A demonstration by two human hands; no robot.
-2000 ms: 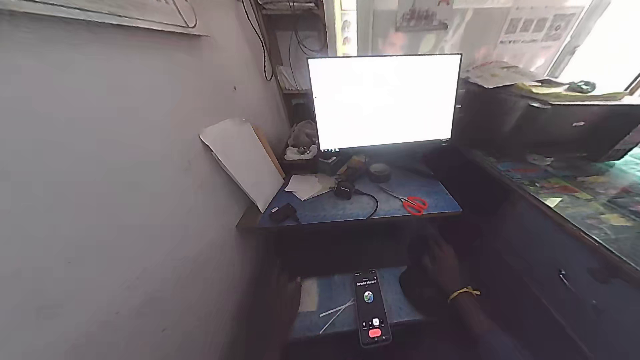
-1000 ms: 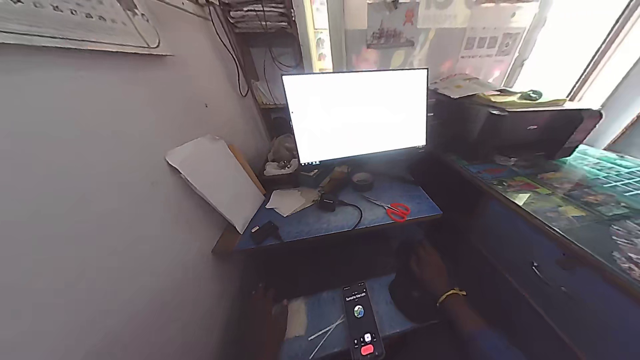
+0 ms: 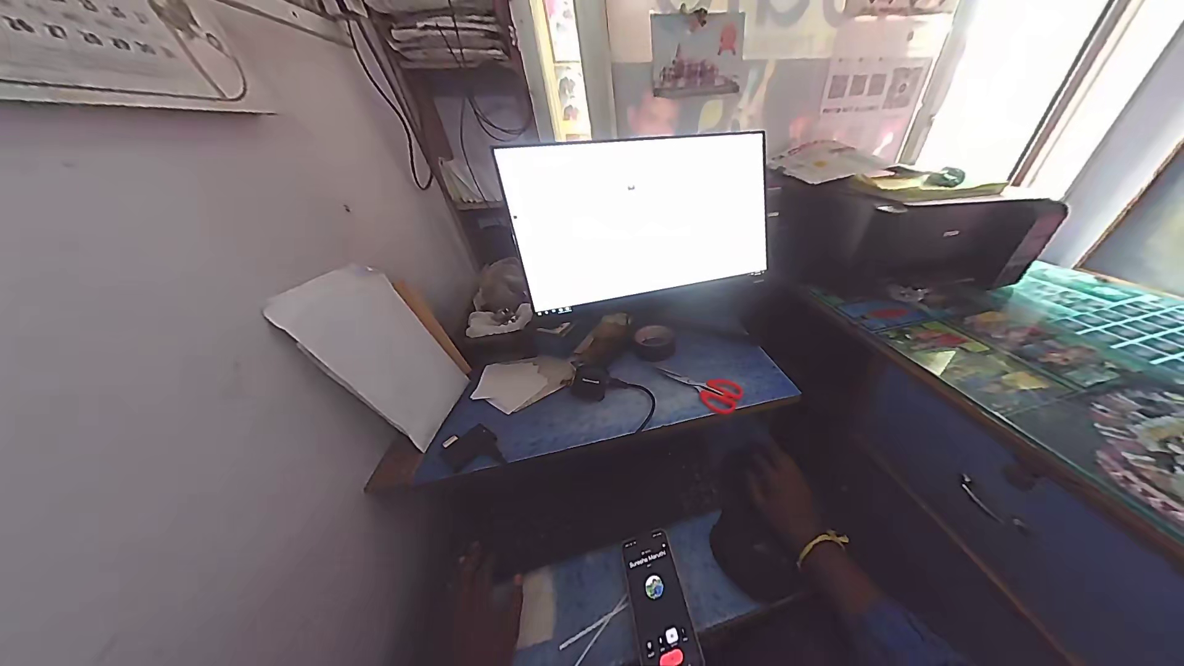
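Note:
My right hand (image 3: 780, 490), with a yellow band at the wrist, rests on a dark shape over a black mouse pad (image 3: 747, 555); whether it is a mouse is too dark to tell. My left hand (image 3: 483, 606) lies at the lower left, by a dim keyboard (image 3: 592, 509) on the pull-out shelf. A smartphone (image 3: 659, 601) with a lit call screen lies between the hands, beside thin white sticks (image 3: 597, 629). Above stands a monitor (image 3: 638, 222) with a mostly white screen. Red-handled scissors (image 3: 720, 395) lie on the blue desktop (image 3: 573, 430).
A tape roll (image 3: 654, 342), a black adapter (image 3: 589, 381) with its cable, papers (image 3: 523, 384) and another black device (image 3: 472, 448) are on the desktop. A white folder (image 3: 370, 351) leans on the left wall. A printer (image 3: 943, 236) stands on the glass-topped counter (image 3: 1017, 370) at right.
A small mark now shows on the monitor's white screen, absent from the earlier frames. Both hands stay about where they were. The view has shifted somewhat.

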